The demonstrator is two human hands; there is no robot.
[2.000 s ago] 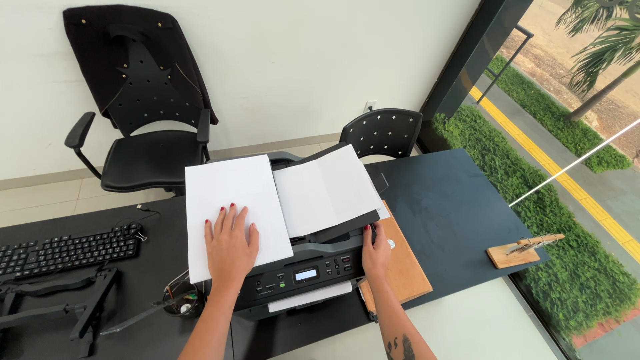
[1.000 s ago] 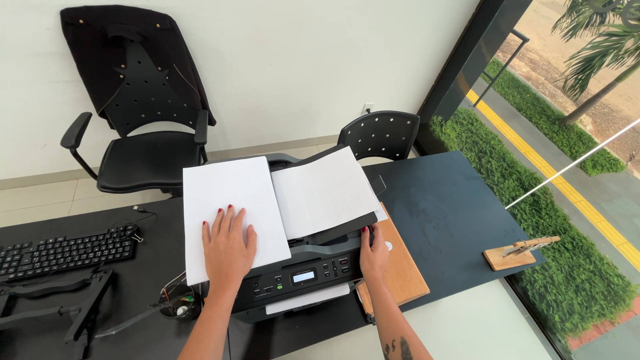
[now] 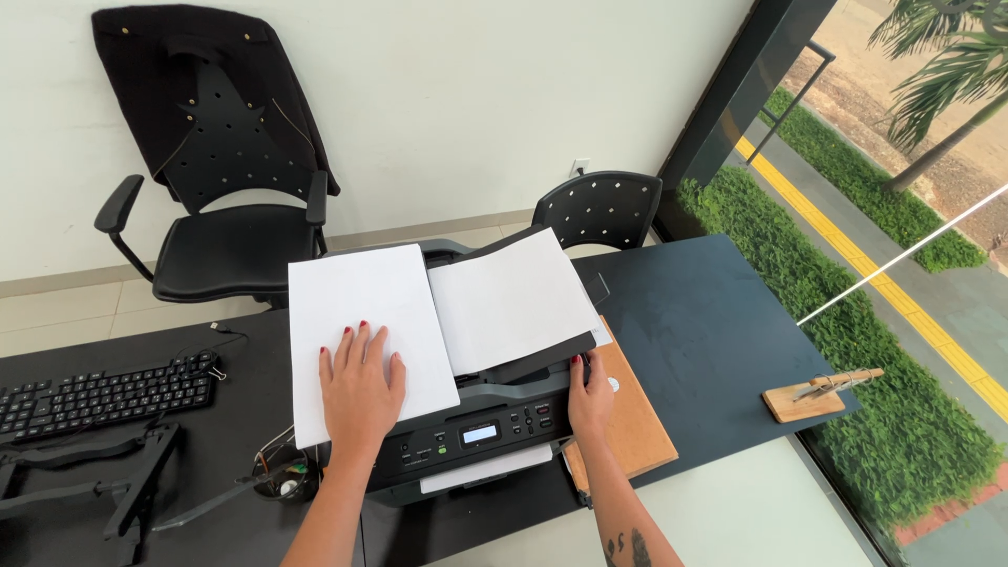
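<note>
My left hand (image 3: 361, 387) lies flat, fingers spread, on white paper (image 3: 358, 291) over the left part of a dark printer (image 3: 480, 437) with a lit display. At the printer's right side, my right hand (image 3: 591, 394) rests by the corner of the feeder tray, its fingertips near the tray's dark edge (image 3: 551, 356); whether it grips anything is unclear. A white sheet (image 3: 516, 303) lies on that sloping tray. Another white sheet (image 3: 487, 468) shows in the slot below the control panel.
A brown folder (image 3: 630, 417) lies right of the printer on the dark desk (image 3: 693, 339). A wooden stand (image 3: 803, 402) is at the desk's right end. Left are a black keyboard (image 3: 102, 398), a folding stand (image 3: 134, 488) and a pen cup (image 3: 287, 476). Two black chairs (image 3: 236, 244) stand behind.
The sheet on the feeder tray showed a crease and a differently shaped outline two seconds ago; now it lies smoother, its far corner further right. Both hands have stayed in about the same places.
</note>
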